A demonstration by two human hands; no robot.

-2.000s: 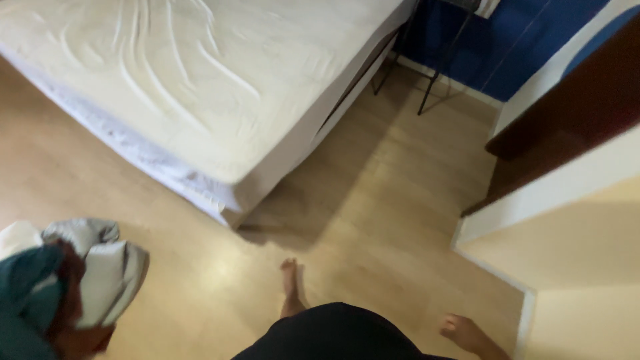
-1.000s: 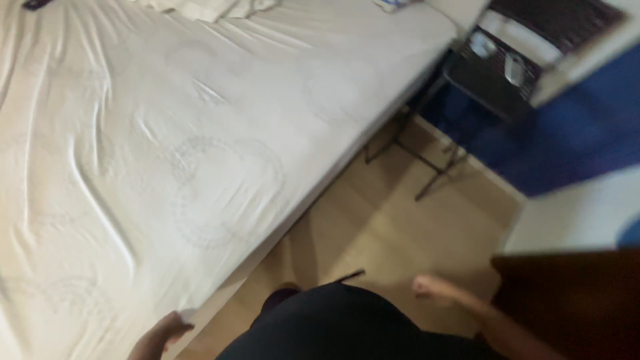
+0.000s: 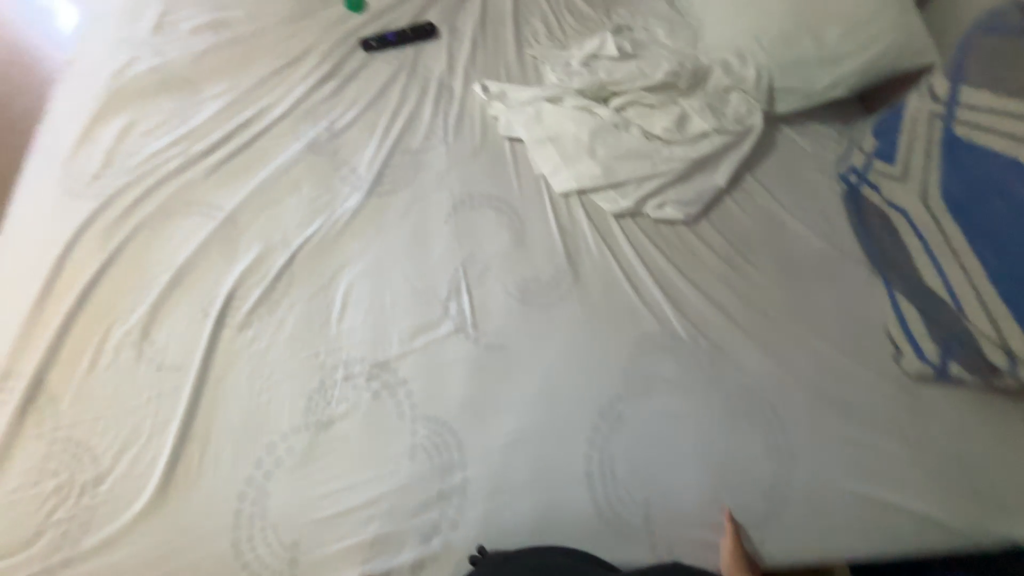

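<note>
A bed with a wrinkled pale fitted sheet (image 3: 528, 384) fills most of the view. At the bottom edge, right of the black clothing on my body, part of my right hand (image 3: 738, 548) shows over the near side of the bed; its fingers are mostly cut off or blurred. My left hand is out of the frame. Farther up the bed lies a crumpled white cloth (image 3: 632, 136), well away from my right hand. A black remote control (image 3: 398, 36) rests on the sheet to the left of that cloth.
A white pillow (image 3: 816, 48) lies at the top right. Beside it, a blue, white and grey patterned fabric (image 3: 944, 232) covers the bed's right part. A small green object (image 3: 355, 5) sits at the top edge. Brown floor (image 3: 20, 104) shows at the far left.
The view has swung from the floor and bed corner to over the bed. My left hand, seen near the bed's edge one second ago, is out of view.
</note>
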